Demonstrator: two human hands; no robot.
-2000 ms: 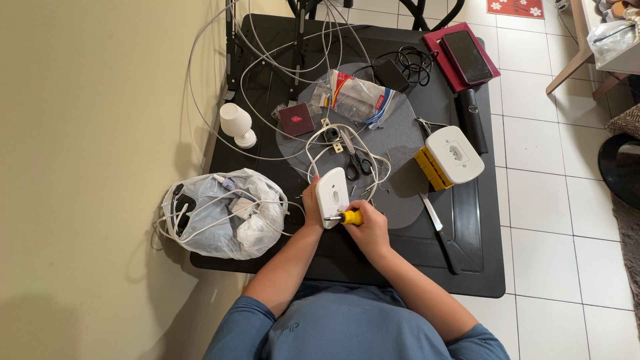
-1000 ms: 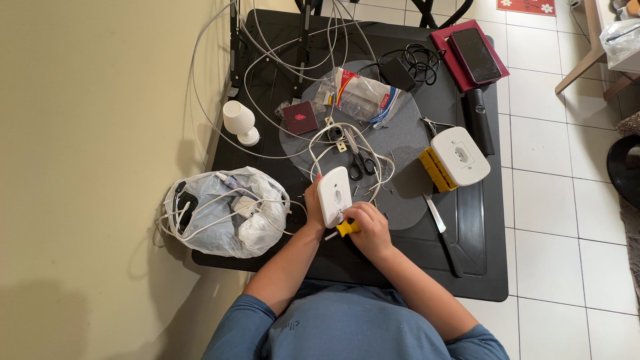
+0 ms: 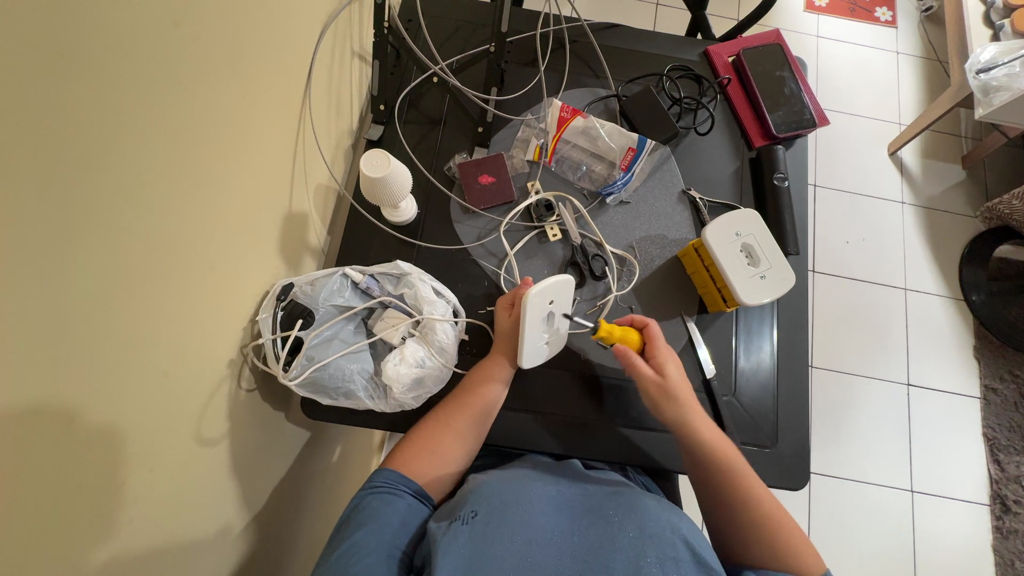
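My left hand point(image 3: 507, 326) holds a white electrical socket plate point(image 3: 546, 322) upright by its left edge, the socket face turned to the right. In my right hand point(image 3: 656, 364) is a short screwdriver with a yellow handle point(image 3: 620, 334); its tip is close to the plate's face, and whether it touches is unclear. Beyond the plate, black-handled scissors point(image 3: 589, 260) and a loop of white cable point(image 3: 632, 272) lie on a round grey mat point(image 3: 668, 192). To the right, a second white socket plate point(image 3: 749, 258) sits on a yellow electrical box point(image 3: 707, 274).
A white plastic bag point(image 3: 352, 384) with cables is at the left, near a small white lamp point(image 3: 387, 186). A knife point(image 3: 700, 348) lies right of my right hand. Farther back are clear packaging point(image 3: 596, 148), a black power adapter point(image 3: 650, 114) and a phone point(image 3: 774, 90).
My right hand has moved up and to the right, and the screwdriver, earlier at the plate's lower part, now points at its middle. My left hand still holds the plate.
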